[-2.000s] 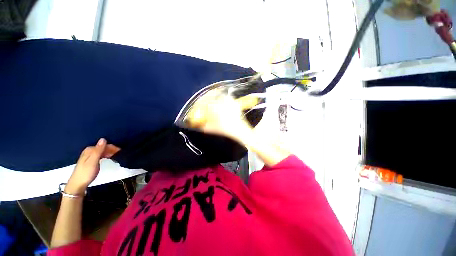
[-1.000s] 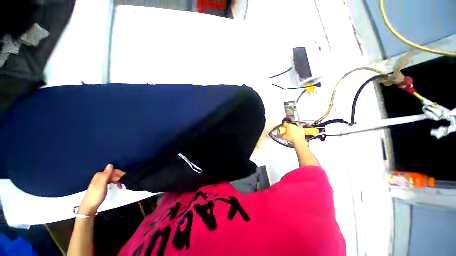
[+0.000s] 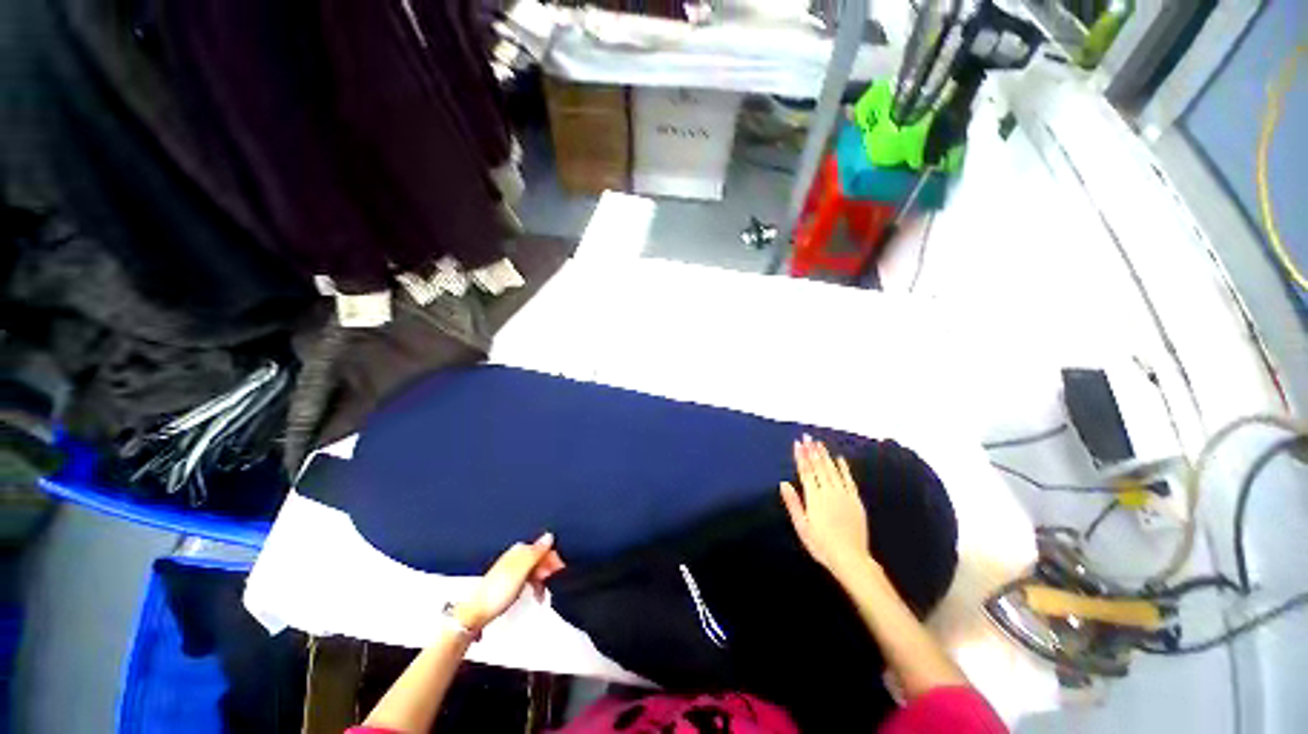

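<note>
The black garment lies over the right end and near edge of the navy padded board. A thin white loop shows on the cloth. My left hand pinches the garment's left corner at the board's near edge. My right hand lies flat on the garment near its far edge, fingers slightly apart, gripping nothing. The steam iron, with a yellow-orange handle, rests at the right of the table, out of my hands.
Dark maroon and black garments hang and pile at the far left. Blue plastic crates stand below left. A small dark control box with wires sits at the right. A red stool and cardboard boxes are at the back.
My right hand has let go of the iron at the right and moved left onto the garment. My left hand still holds the garment corner. The view has tilted up, showing more of the room.
</note>
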